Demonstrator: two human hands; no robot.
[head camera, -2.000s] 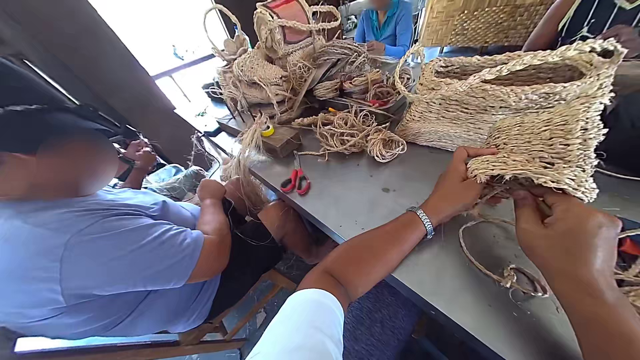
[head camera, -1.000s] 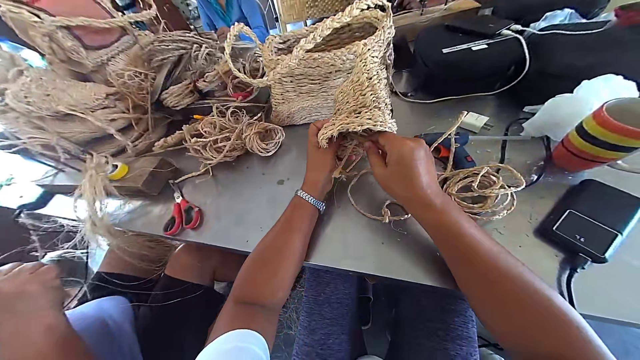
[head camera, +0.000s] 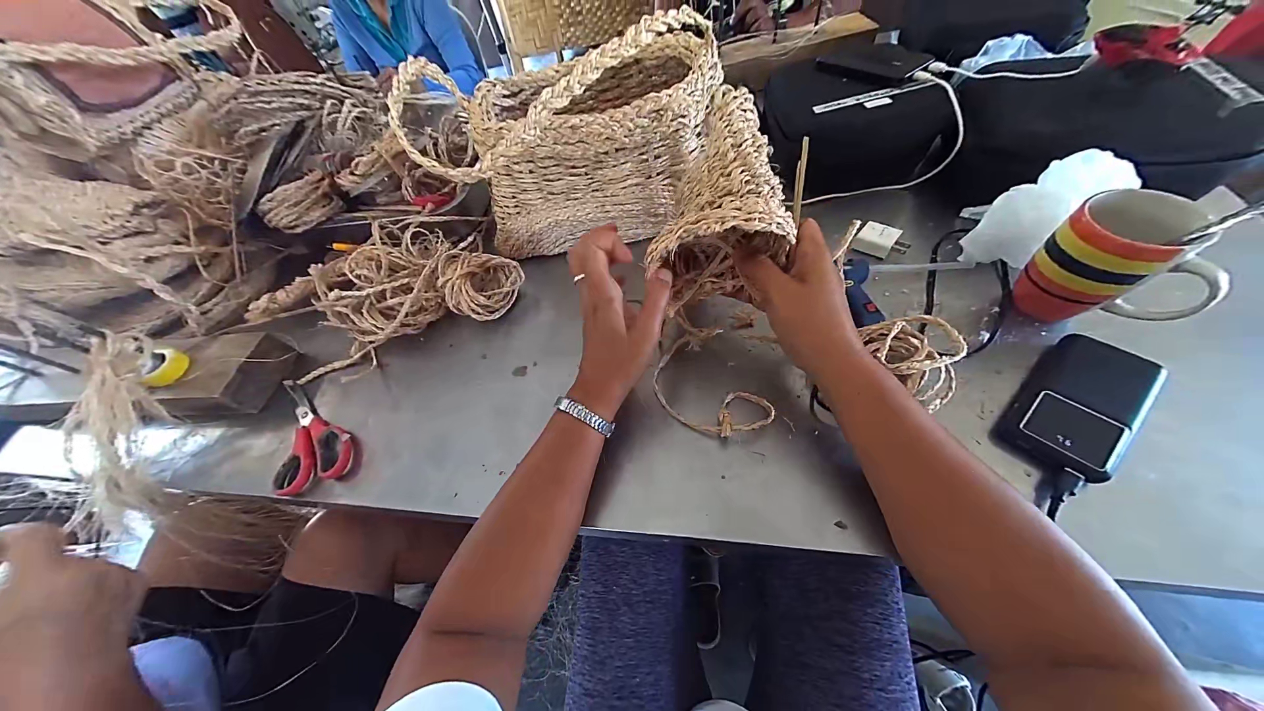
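A woven natural-fibre piece (head camera: 736, 168), its lower opening toward me with loose strands inside, leans against a woven bag with braided handles (head camera: 592, 173). My right hand (head camera: 805, 296) grips the right edge of that opening, fingers partly hidden inside it. A thin stick (head camera: 801, 183) rises just above the hand. At the left edge of the opening is my left hand (head camera: 617, 311), fingers spread and thumb by the rim; it holds nothing that I can see. Below the hands a thin fibre cord with a small loop (head camera: 726, 420) lies on the table.
Red-handled scissors (head camera: 316, 449), coiled cord (head camera: 415, 281) and a wooden block (head camera: 232, 370) are to the left. On the right are a striped mug (head camera: 1106, 252), a black power bank (head camera: 1081, 405), a charger plug (head camera: 879, 239) and black cases (head camera: 859, 118). Other people sit at left and across.
The view has swung right and down since two seconds ago. My left hand, earlier on the woven piece's edge, has its fingers spread now. My right hand stays at the opening.
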